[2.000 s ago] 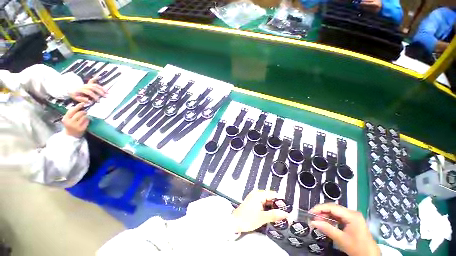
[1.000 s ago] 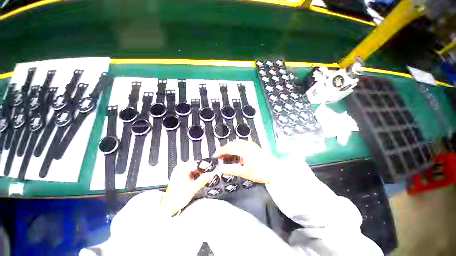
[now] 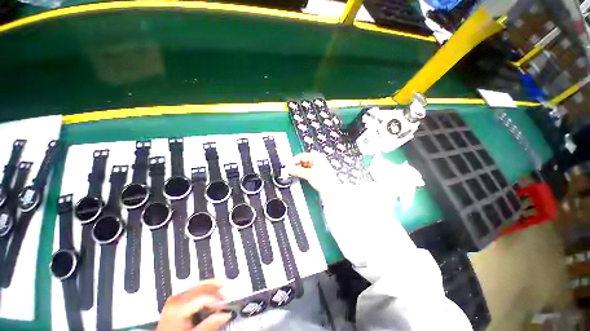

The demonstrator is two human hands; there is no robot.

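Smartwatches with bare dark round faces and black straps, such as this one (image 3: 200,225), lie in two staggered rows on a white mat (image 3: 304,271). My left hand (image 3: 197,309) is at the mat's near edge and holds a strip of printed black discs (image 3: 253,308), partly cut off by the frame's bottom. My right hand (image 3: 309,169) reaches to the rearmost right watch (image 3: 283,179), its fingertips at the face's edge. A small red spot shows at these fingertips. Whether they hold a film is too small to tell.
Right of the mat lie a long sheet of printed discs (image 3: 321,132), a white box (image 3: 388,129), a crumpled white wipe (image 3: 406,184) and a black compartment tray (image 3: 462,174). A yellow post (image 3: 446,58) rises behind. More watches lie on a mat (image 3: 19,304) at left.
The view has turned right. My right hand has left my left hand and the disc strip and reached forward to the rear right watch. My left hand still holds the strip low.
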